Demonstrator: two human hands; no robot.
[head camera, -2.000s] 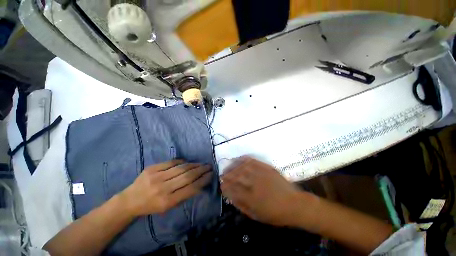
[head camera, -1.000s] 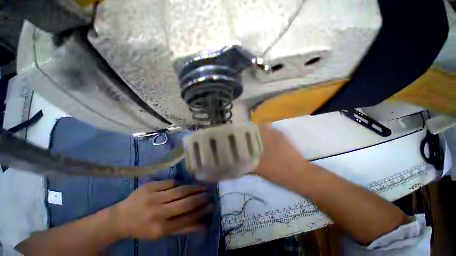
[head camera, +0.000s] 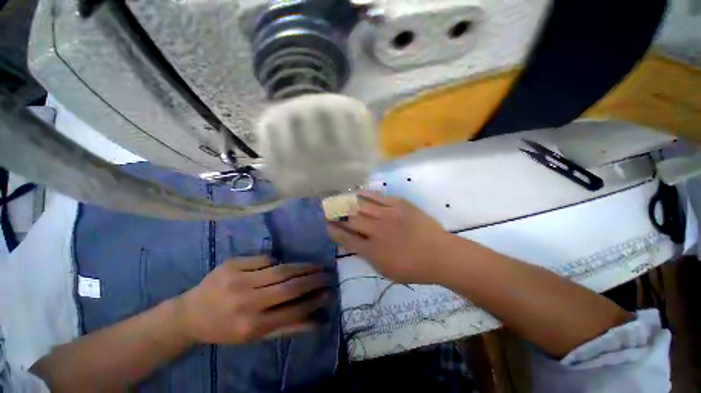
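Note:
The grey-blue garment piece (head camera: 177, 265) lies flat under the sewing machine head, with seam lines and a small white label at its left edge. My left hand (head camera: 250, 301) lies flat on the cloth, fingers pointing right, slightly blurred. My right hand (head camera: 384, 234) is at the cloth's right edge, beside the machine's small pale yellow part; its fingertips are partly hidden, so I cannot tell whether it grips the cloth. The ribbed cream tension knob (head camera: 319, 144) is large and blurred in front and hides the needle area.
Black thread snips (head camera: 565, 165) lie on the machine bed. Black-handled scissors (head camera: 666, 216) are at the right table end. A dark fabric band (head camera: 573, 65) hangs over the machine arm. Loose threads (head camera: 380, 295) lie by the printed scale. Dark strips (head camera: 17, 196) are at far left.
The view has moved close to the machine head since the first frame. My right hand has moved up along the cloth's right edge, and came out from behind the knob since the second frame.

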